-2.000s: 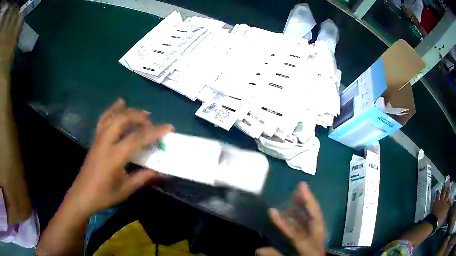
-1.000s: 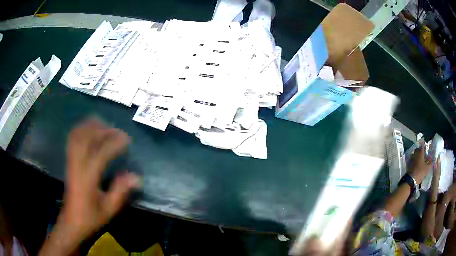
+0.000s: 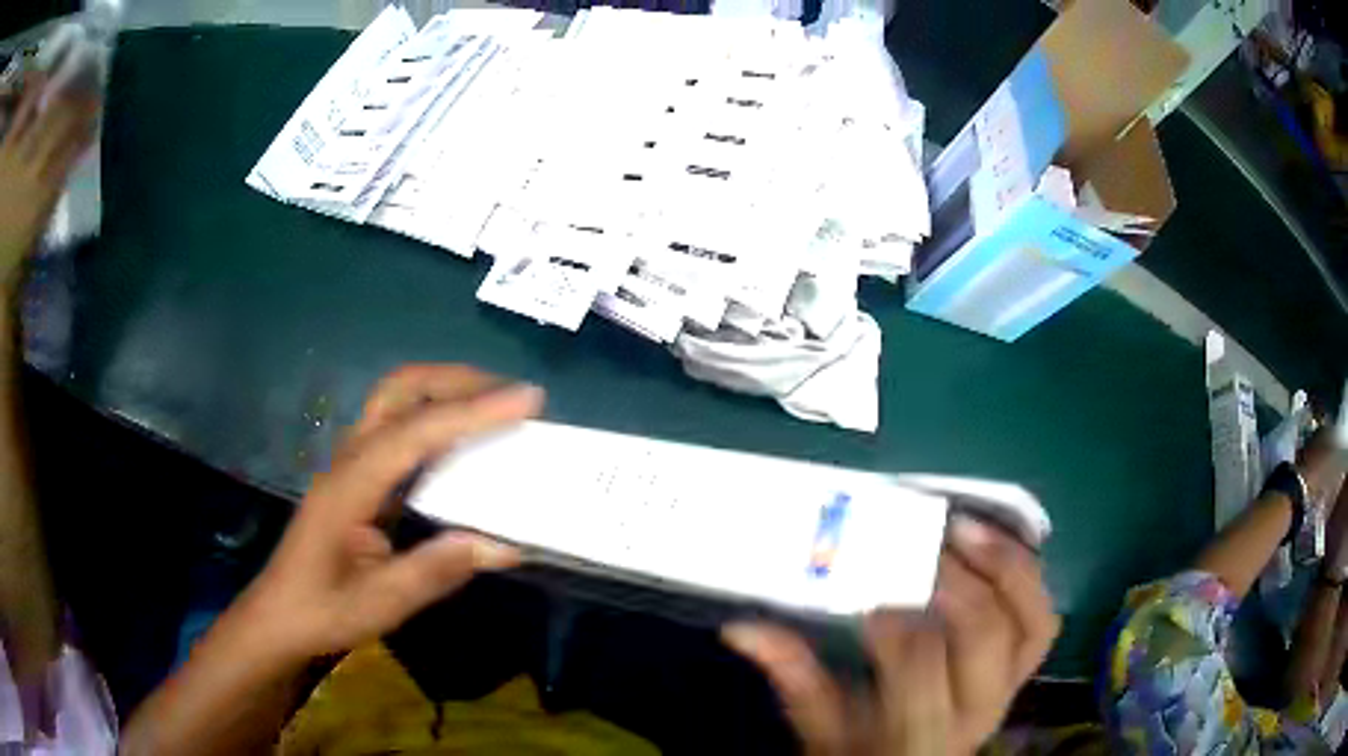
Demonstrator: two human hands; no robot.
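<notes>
A long white product carton (image 3: 673,514) lies sideways in front of me, held between both hands. My left hand (image 3: 399,517) grips its left end, fingers above and thumb below. My right hand (image 3: 924,650) holds its right end, where a white end flap (image 3: 994,496) stands open. The carton's face has faint print and a small blue and orange mark near the right end. My right hand is slightly blurred. The leaflet pile (image 3: 591,163) spreads over the green table (image 3: 266,347) beyond the carton.
A light blue supply box (image 3: 1020,244) with brown open flaps and papers inside stands right of the pile. Another carton (image 3: 1233,428) stands at the far right beside a co-worker's hands and flowered sleeve (image 3: 1190,657). Another person's arm (image 3: 22,369) is at the left edge.
A second ago my right hand held a carton at the right and my left hand was empty. Now both hands hold a carton in front of me. The view has shifted.
</notes>
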